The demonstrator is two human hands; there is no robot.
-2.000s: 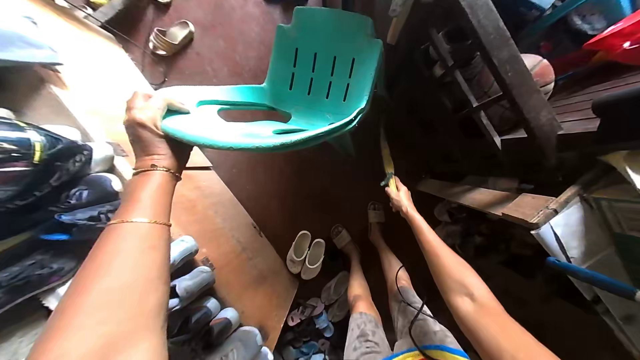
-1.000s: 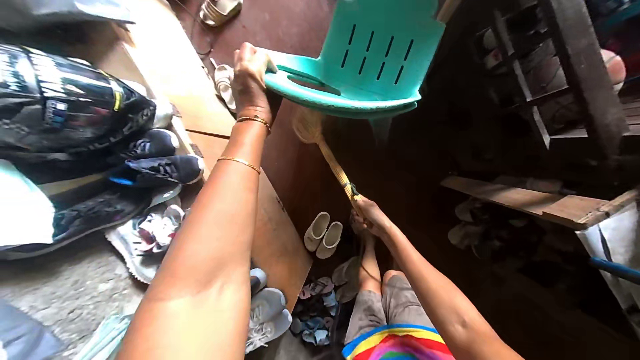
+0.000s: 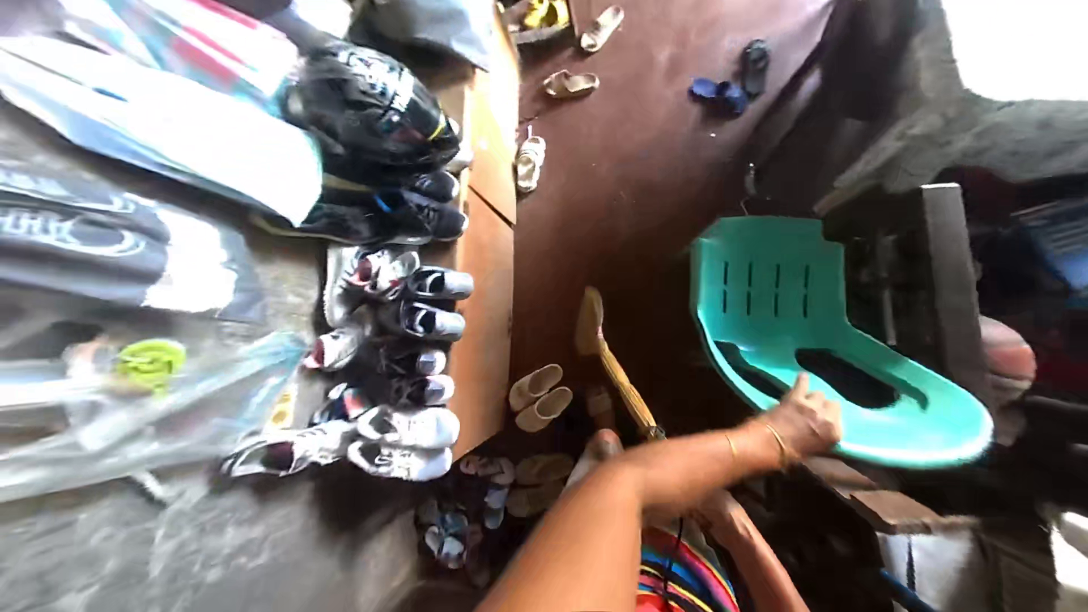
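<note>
A green plastic chair (image 3: 769, 289) with a slotted backrest is at the right. My left hand (image 3: 812, 421) is at its near armrest, fingers curled over the rim and slightly blurred, while my left arm crosses in front of my body. A broom (image 3: 625, 382) with a pale head and a yellowish handle slants over the dark red floor, left of the chair. Its handle runs behind my left forearm, toward my right hand (image 3: 710, 506), whose fingers are mostly hidden there.
Several shoes (image 3: 404, 442) stand along a wooden board (image 3: 489, 314) at left, near plastic bags and a black bag (image 3: 374, 106). Pale slip-on shoes (image 3: 544, 408) and other footwear lie on the floor. A wooden frame (image 3: 952, 280) and a ball (image 3: 1007, 348) are beyond the chair.
The chair, before at the upper middle in my left hand, is now at the right beside the wooden frame. My left arm has swung across to the right. The view has turned noticeably.
</note>
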